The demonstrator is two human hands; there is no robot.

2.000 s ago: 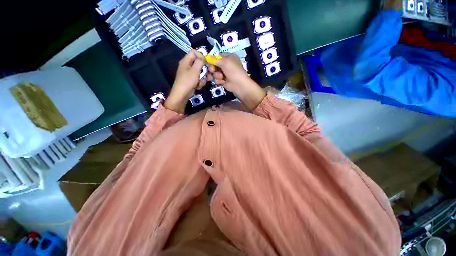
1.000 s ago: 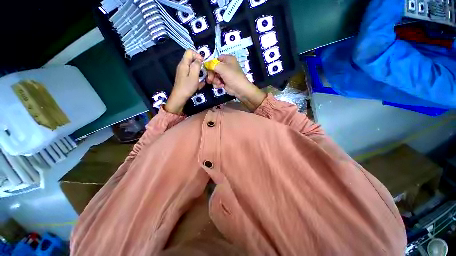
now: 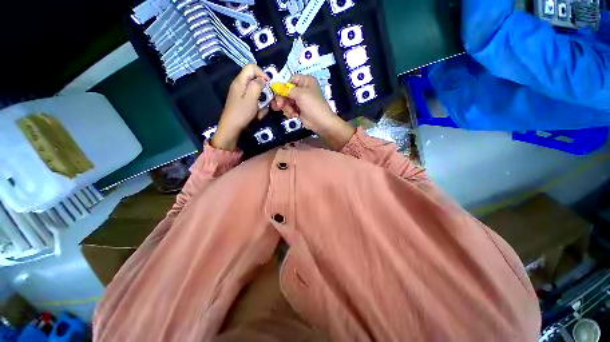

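Note:
My left hand (image 3: pixel 245 100) is closed on a small watch case (image 3: pixel 265 95) over the black work tray (image 3: pixel 194 100). My right hand (image 3: pixel 304 102) is beside it, with a bright yellow tool or finger cot (image 3: pixel 282 88) at its thumb and fingers. A light strap half (image 3: pixel 292 61) rises from between the hands; whether it is joined to the case I cannot tell. Loose perforated strap halves (image 3: pixel 314 65) lie just beyond. Strapped watches (image 3: pixel 200 30) overlap in a stack at the tray's far left. More small white cases (image 3: pixel 351 36) stand in rows on the tray.
A translucent white jug (image 3: pixel 100 130) with brown tape stands left of the tray. A person's blue sleeve (image 3: pixel 528 60) is at the upper right, near another parts tray (image 3: pixel 568 12). A cardboard box (image 3: pixel 127 224) is below the bench's green top (image 3: pixel 144 127).
The hands have stayed close together, shifting slightly. The strap piece between them now tilts up and right, and the case shows more. The blue sleeves at the right have moved.

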